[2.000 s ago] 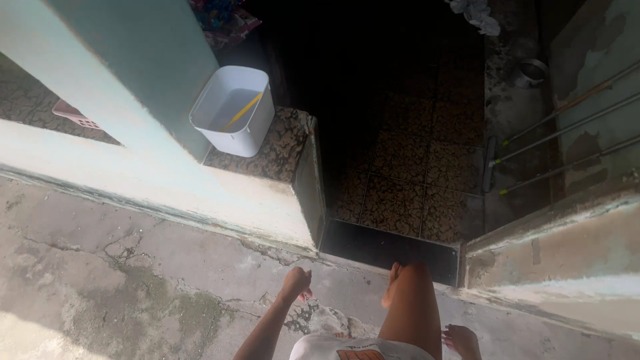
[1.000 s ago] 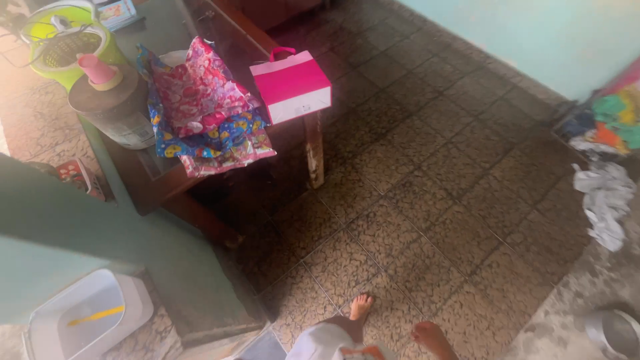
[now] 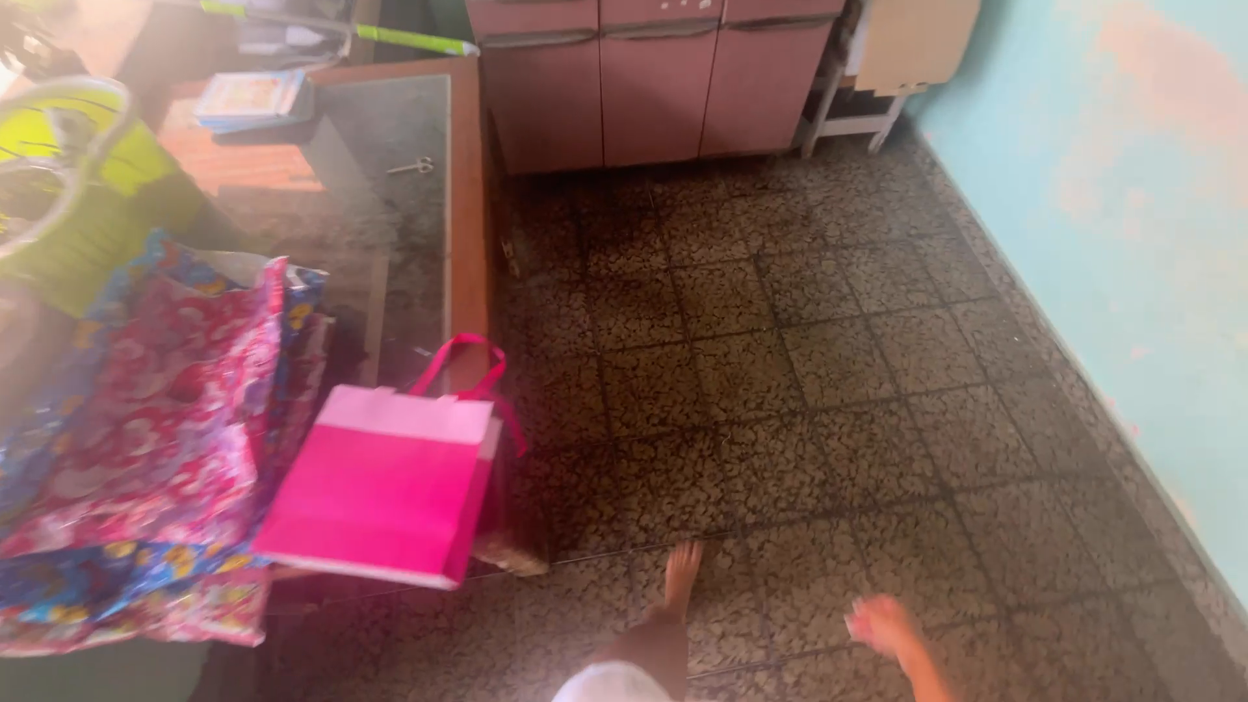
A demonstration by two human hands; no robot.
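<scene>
My right hand (image 3: 882, 626) hangs at the lower right over the tiled floor, blurred, with nothing visible in it; its fingers look curled, but how closed they are is unclear. My left hand is outside the picture. Nearest on the left, a pink gift bag (image 3: 375, 487) with ribbon handles lies at the corner of a glass-topped wooden table (image 3: 468, 224). Beside it are shiny patterned plastic wrappers (image 3: 166, 419). Scissors (image 3: 411, 167) and a stack of cards or booklets (image 3: 253, 99) lie farther back on the glass.
A lime-green bucket (image 3: 146, 185) stands at the left. Behind the table is a pink cabinet (image 3: 653, 88), with a white-legged stool or stand (image 3: 858, 127) beside it. A light blue wall (image 3: 1121, 195) borders the tiled floor (image 3: 809, 390) on the right. A green-and-white pole (image 3: 414, 39) crosses the upper left.
The view has moved from the outside doorway into the room, up beside the table. My left hand, seen two seconds ago, is out of the picture.
</scene>
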